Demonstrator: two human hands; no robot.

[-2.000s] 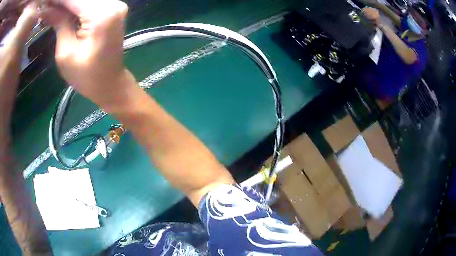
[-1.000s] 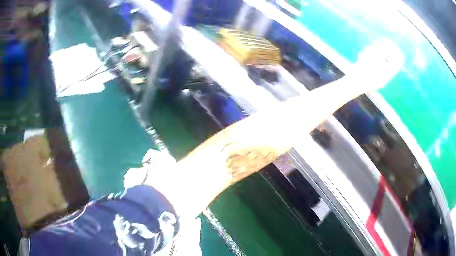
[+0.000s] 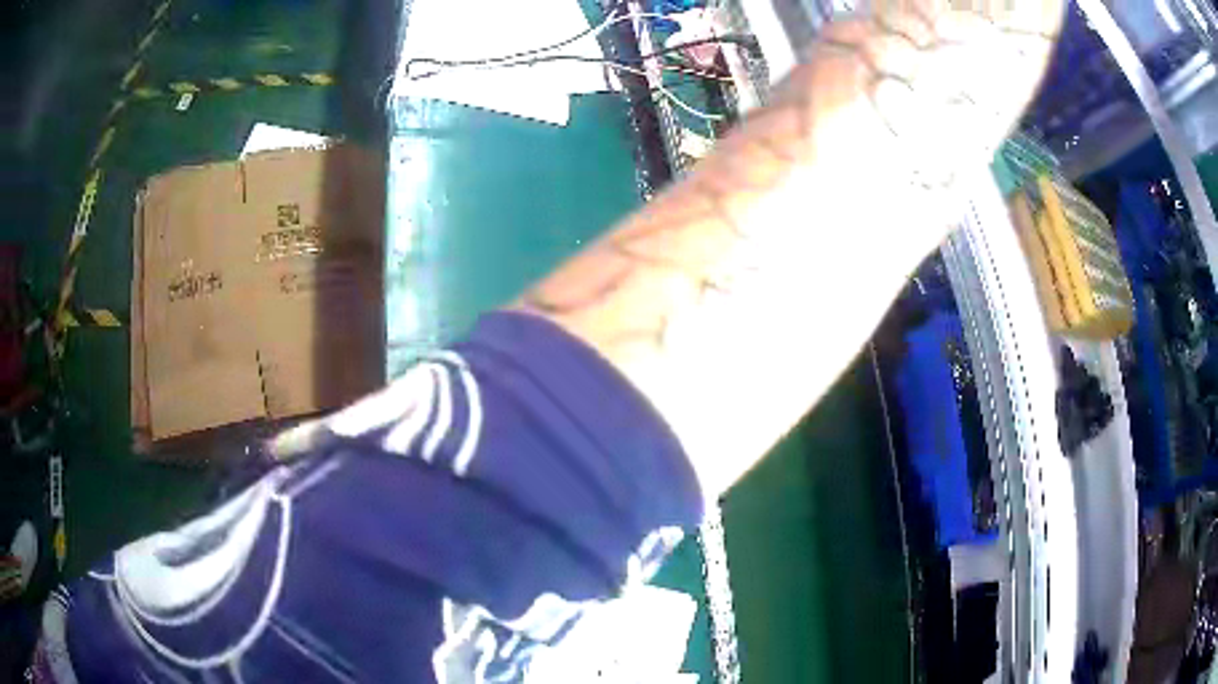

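Note:
My left arm reaches from the lower left to the upper right, in a dark blue sleeve with white print. My left hand (image 3: 982, 47) is overexposed and cut off by the top edge; its fingers and anything in them cannot be made out. My right hand is not in view. White sheets (image 3: 494, 40) lie on the green bench (image 3: 461, 187) at the top, with thin white and black cables (image 3: 534, 58) across them. Another white sheet or cloth (image 3: 601, 648) shows under the sleeve at the bottom.
A flattened brown carton (image 3: 214, 301) is on the green floor at the left, near yellow-black tape (image 3: 221, 84). Metal rails (image 3: 1022, 401) run down the right, beside a blue bin (image 3: 939, 434) and a yellow slotted block (image 3: 1069, 254).
The view has swung round: the hose loop and other person are out of sight, the carton now shows at left. Since the middle frame, the sheets and rails have shifted right and my hand reaches the top edge.

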